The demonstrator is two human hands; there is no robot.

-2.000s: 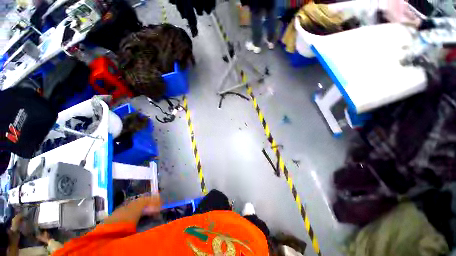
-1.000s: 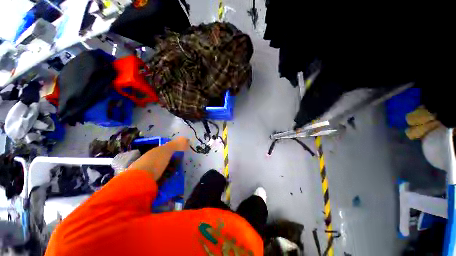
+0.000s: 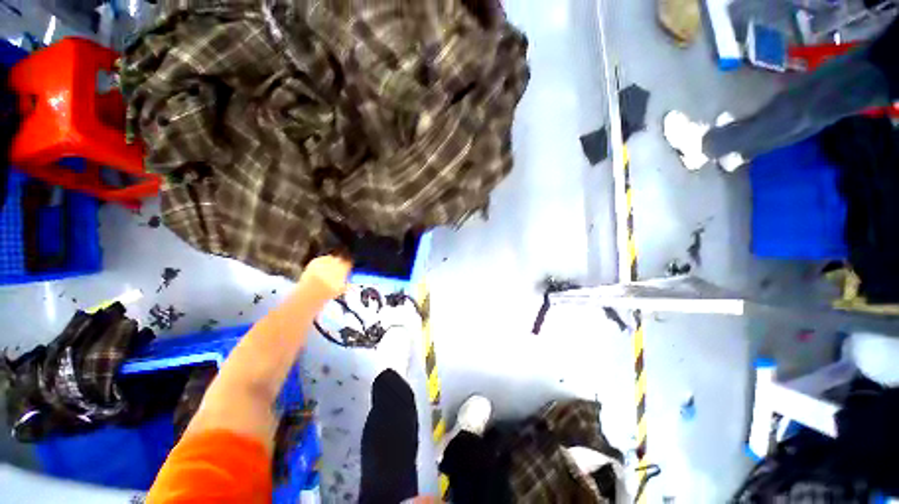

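Note:
A large heap of brown plaid garment pieces (image 3: pixel 325 128) fills the upper left and overhangs a blue crate (image 3: pixel 419 258), of which only a corner shows. My left hand (image 3: pixel 327 274), bare, is at the heap's lower edge beside the crate. Its fingers are blurred and partly hidden, so its grip is unclear. A small strip of skin shows at the bottom edge, possibly my right hand (image 3: pixel 420 500), almost wholly cut off. A plaid bundle with a white piece (image 3: pixel 557 448) is low beside my legs.
A red stool (image 3: pixel 69 118) stands at the left. More blue crates (image 3: pixel 187 349) with plaid pieces are at lower left. A metal stand's bar (image 3: pixel 651 295) crosses the striped tape. A person's legs (image 3: pixel 798 118) and a blue crate (image 3: pixel 798 202) are at right. Black cords lie near my foot.
The view has moved closer to the plaid heap, which looks larger. My left hand has reached from near the lower crate to the heap's edge. The dark hanging cloth has left the view.

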